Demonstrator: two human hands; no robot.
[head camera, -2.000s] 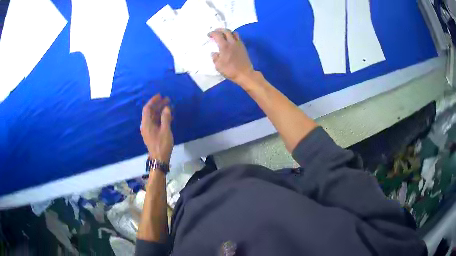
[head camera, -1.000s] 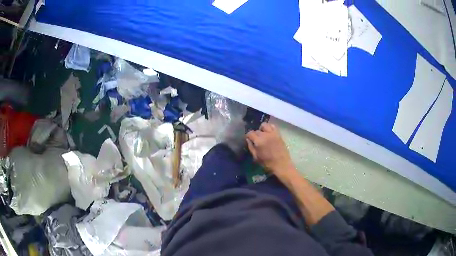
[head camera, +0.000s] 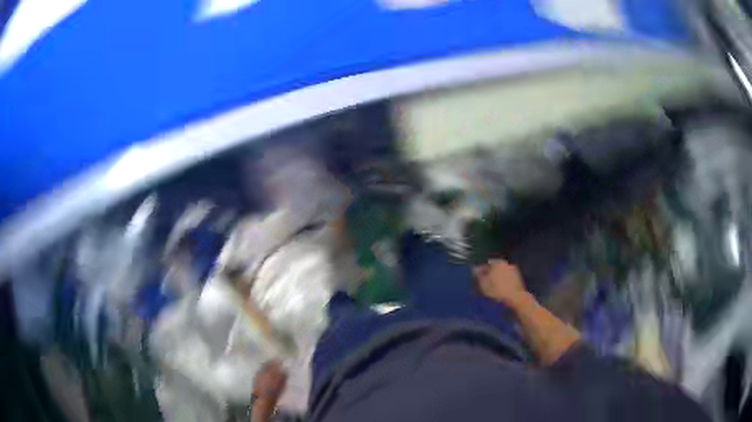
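Observation:
The view is strongly blurred. The blue fabric (head camera: 247, 58) lies on the table across the top. White pattern pieces (head camera: 581, 12) show on it, cut off by the upper edge. My right hand (head camera: 500, 282) is low in front of my body, away from the table, with its fingers curled; whether it holds anything cannot be told. My left hand (head camera: 269, 382) is small and blurred at the lower edge; its fingers cannot be made out.
The pale underlay paper (head camera: 330, 95) runs along the table's near edge, above the pale-green table side (head camera: 495, 115). White bags (head camera: 289, 280) and a long wooden handle (head camera: 257, 317) lie below on the left. Blurred scraps litter the green floor (head camera: 375, 247).
The camera has swung, and the paired panels and overlapping patterns have moved up and mostly out of view. My right hand has left the patterns and is by my body. My left hand is lower.

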